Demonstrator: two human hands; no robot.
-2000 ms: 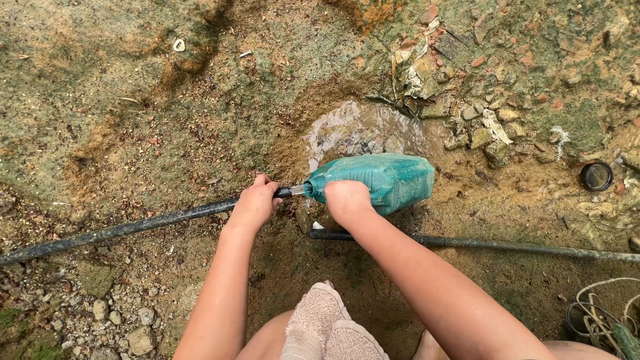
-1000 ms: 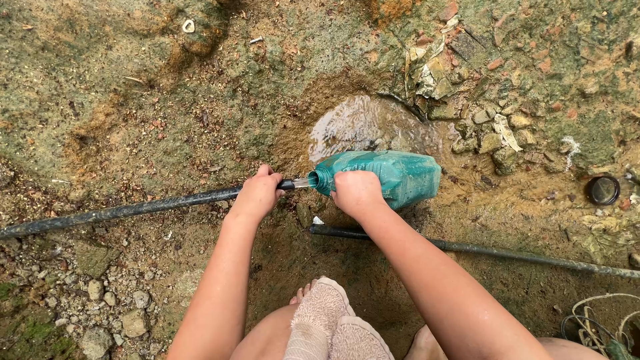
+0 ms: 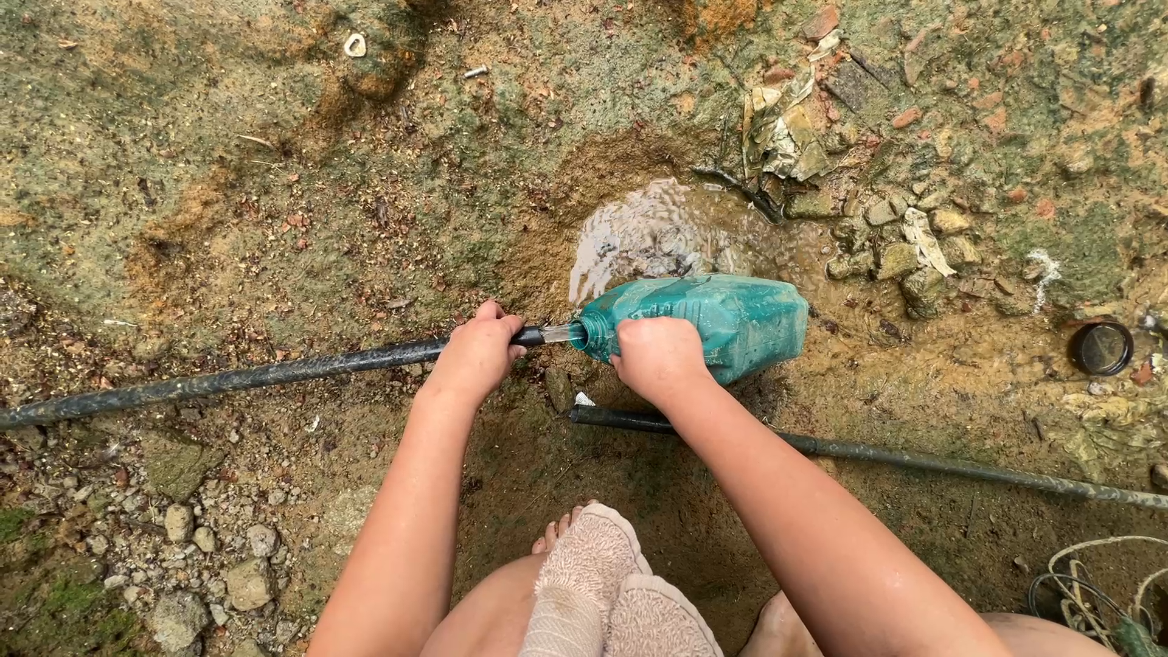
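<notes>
My left hand (image 3: 476, 354) is closed around the end of a black hose (image 3: 274, 372) that runs in from the left edge. Clear water comes out of the hose end into the mouth of a teal plastic jug (image 3: 748, 319). The jug lies on its side, its mouth toward the hose, and my right hand (image 3: 664, 358) grips it near the neck; the fingers underneath are hidden. Below the jug, a second black hose (image 3: 912, 456) lies on the ground, its end near the middle, and passes under my right forearm.
A shallow puddle (image 3: 652, 228) borders the jug. Small stones (image 3: 899, 260) and crumpled debris (image 3: 789, 137) lie at the upper right. A round black cap (image 3: 1101, 348) rests at the right, above tangled cord (image 3: 1095, 584). A beige towel (image 3: 593, 584) hangs between my knees.
</notes>
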